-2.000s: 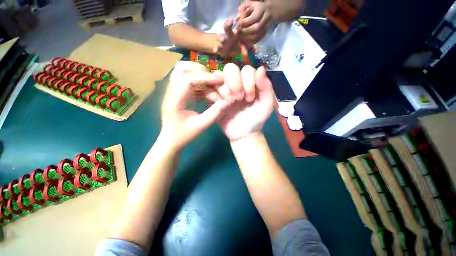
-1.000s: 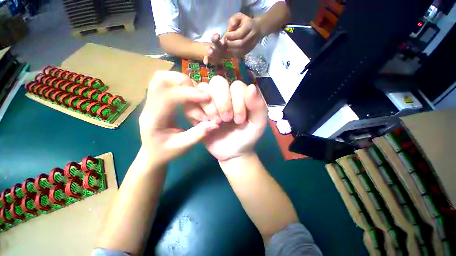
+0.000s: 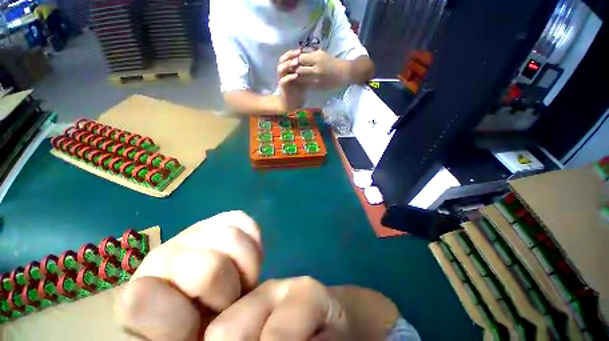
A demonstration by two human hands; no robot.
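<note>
My left hand [image 3: 193, 273] is low in front of me, its fingers curled in. My right hand [image 3: 280, 313] is beside it at the bottom edge, also curled and partly cut off. The hands are close together. No object shows in either; the insides of the fingers are hidden. Ahead on the bench lies the orange-red fixture [image 3: 288, 162], with green boards [image 3: 288, 148] seated in its pockets. Board assemblies with upright red rings stand in rows on cardboard at the far left [image 3: 113, 154] and near left [image 3: 70, 270].
A facing person [image 3: 280, 60] in a white T-shirt stands behind the fixture, hands together. The black bench machine [image 3: 434, 126] is at the right, with a flat black rectangle [image 3: 355, 152] on a red-brown mat [image 3: 387, 223]. Stacked board trays [image 3: 507, 266] are at the near right.
My hands have moved down and towards me, from raised before the fixture to the bottom of the view, and are more curled. The fixture is now uncovered. The view has tilted up.
</note>
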